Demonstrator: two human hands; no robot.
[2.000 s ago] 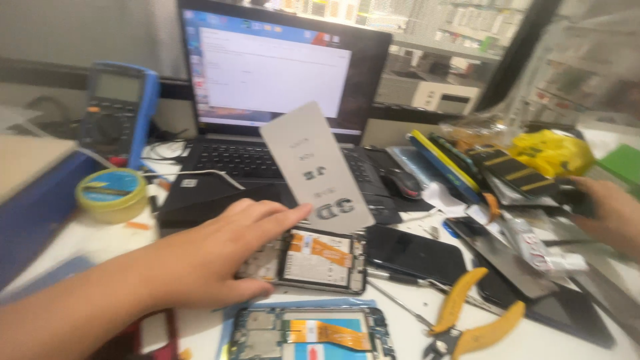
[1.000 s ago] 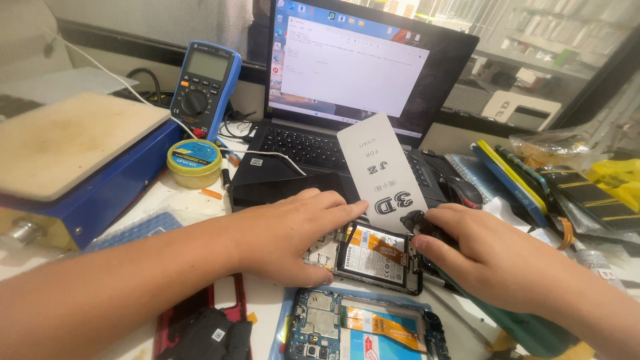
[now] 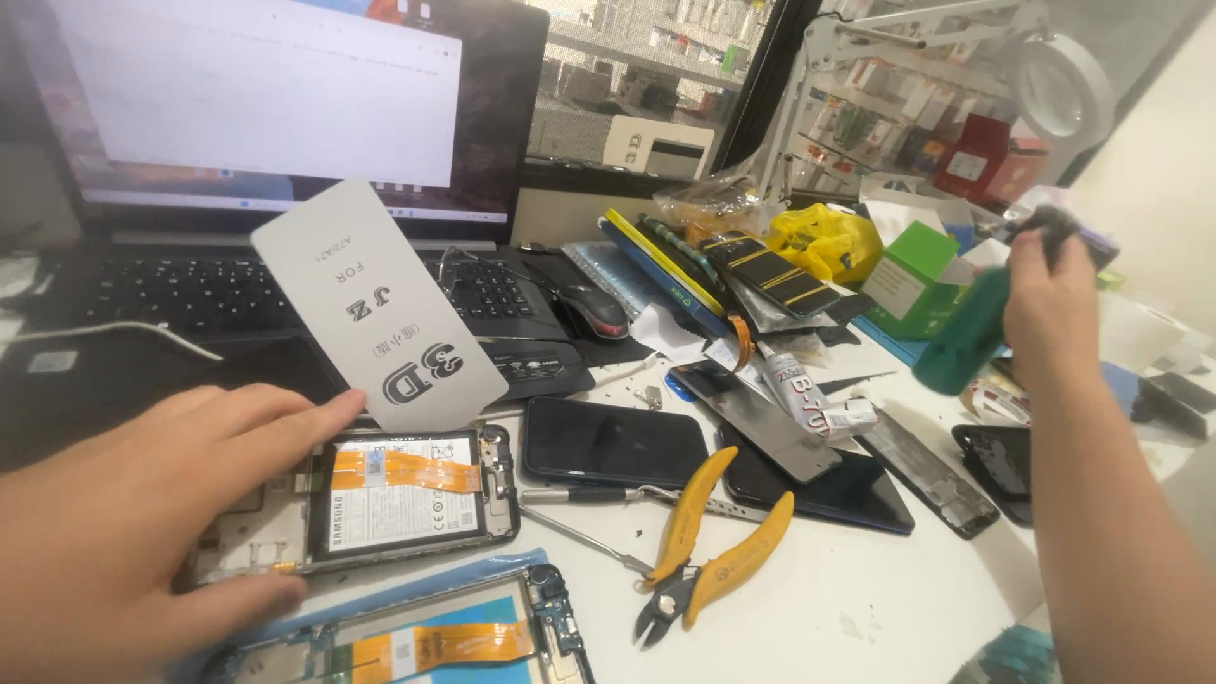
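My left hand point(image 3: 180, 494) rests over the left part of an opened phone chassis, whose battery point(image 3: 404, 503) is crossed by an orange flex cable point(image 3: 408, 470). Its index fingertip touches the edge of a pale printed card point(image 3: 380, 304) leaning above the phone. Raised at the right, my right hand point(image 3: 1054, 294) is closed around a dark green bottle-like object point(image 3: 964, 332) with a black top. Below the first phone lies a second opened phone point(image 3: 427, 646), partly cut off by the frame. Yellow-handled side cutters point(image 3: 708, 560) lie open on the white table beside both.
A laptop point(image 3: 275, 114) stands behind, with a mouse point(image 3: 594, 309) at its right. Dark phones point(image 3: 617, 442), a glue tube point(image 3: 798, 389), a green box point(image 3: 912, 280) and a yellow bag point(image 3: 826, 242) crowd the right side. A magnifier lamp point(image 3: 1059, 85) overhangs the back right.
My right hand has moved from beside the opened phone out to the right, holding the green object. My left hand stays at the phone. The view has swung to the right.
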